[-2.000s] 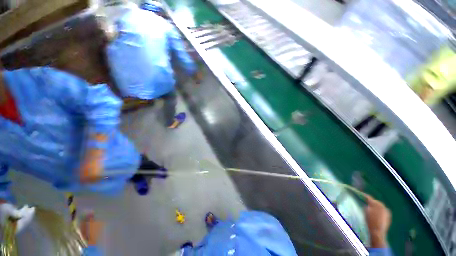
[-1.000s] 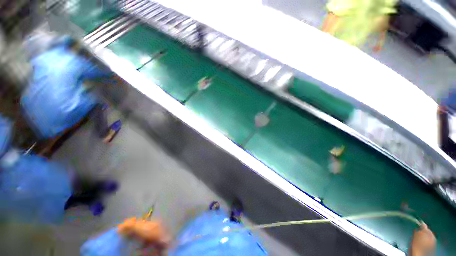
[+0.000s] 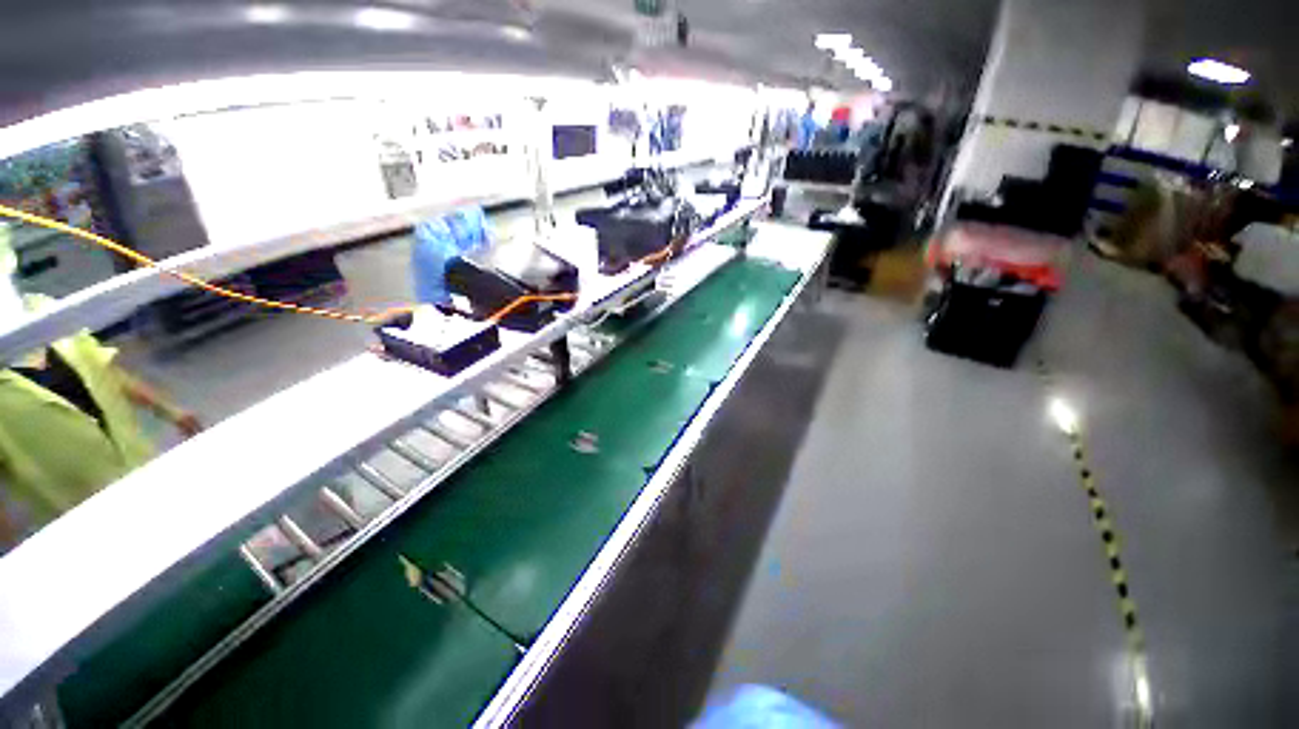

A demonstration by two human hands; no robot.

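Note:
Neither of my hands is in the picture. A patch of blue clothing [image 3: 762, 708] shows at the bottom edge; whose it is cannot be told. Nearest in front is the long green assembly line [image 3: 492, 520], running from lower left to upper middle. Small fittings [image 3: 446, 581] sit spaced along it, the nearest with a small yellowish piece [image 3: 413, 573] beside it. A roller strip [image 3: 349, 506] runs along its left side. The pale strand is not in view.
A white counter [image 3: 157, 499] lies left of the rollers, with black boxes [image 3: 439, 339] and an orange cord [image 3: 214, 285] hanging above. A person in yellow-green [image 3: 71, 406] stands at left. A black crate [image 3: 983, 321] and striped floor tape [image 3: 1104, 534] are at right.
The view has swung up and right along the line. The hand with the pale strand, the other hand and the nearby people in blue at left have left the picture.

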